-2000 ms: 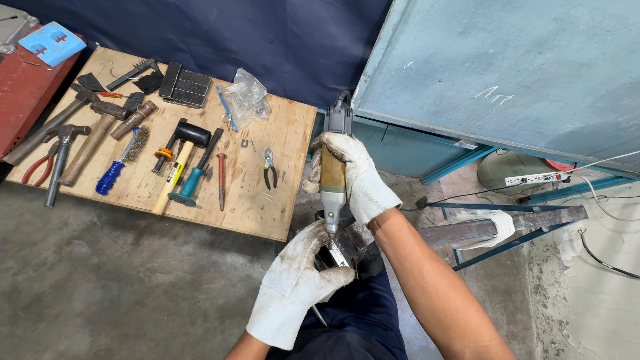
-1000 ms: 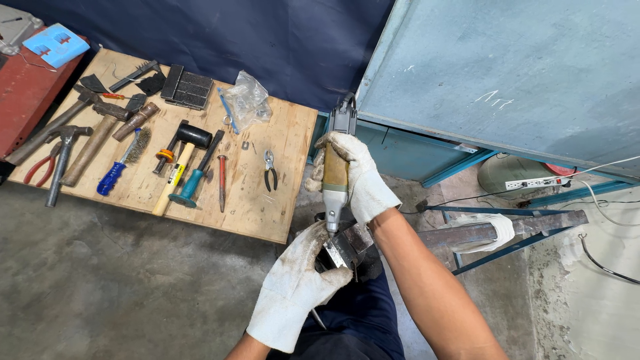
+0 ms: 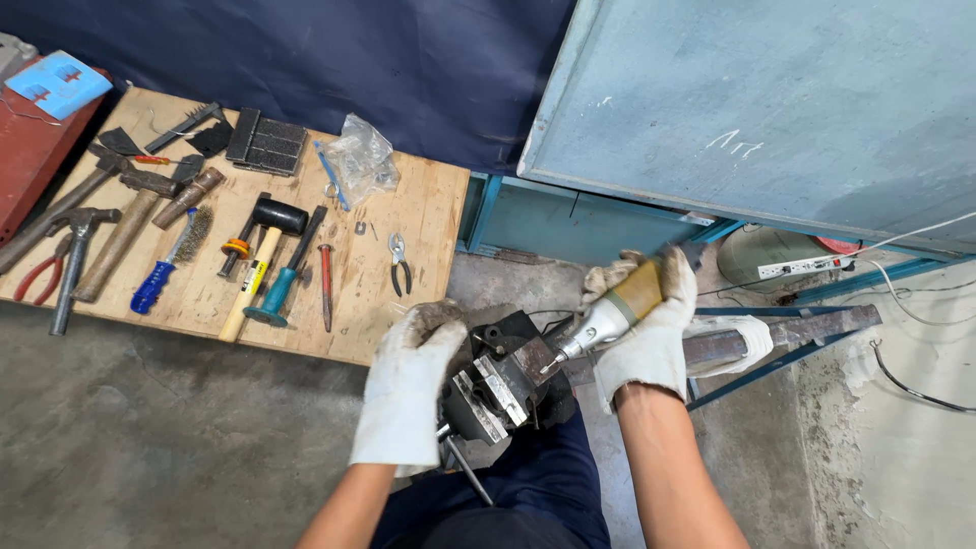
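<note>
My right hand (image 3: 648, 328), in a white work glove, grips a die grinder (image 3: 614, 313) with a yellowish body and silver nose. Its thin bit points down-left, its tip over the dark metal body of a bench vise (image 3: 496, 389). My left hand (image 3: 415, 374), gloved too, is beside the vise on the left with its fingers curled; whether something small is in them cannot be told. The vise jaws stand apart, with bright metal faces and a dark gap between them. A steel handle bar (image 3: 467, 469) slants below the vise.
A wooden table (image 3: 366, 316) at left bears several hammers, a rubber mallet (image 3: 280, 216), a wire brush (image 3: 175, 259), slip-joint pliers (image 3: 399, 263) and a plastic bag (image 3: 362, 164). At right are a power strip (image 3: 808, 267), cables, and a blue metal stand (image 3: 755, 374) beneath a metal bar.
My right hand has swung the grinder to the right, from upright to tilted. My left hand has moved off the vise jaws to the left, leaving them in view.
</note>
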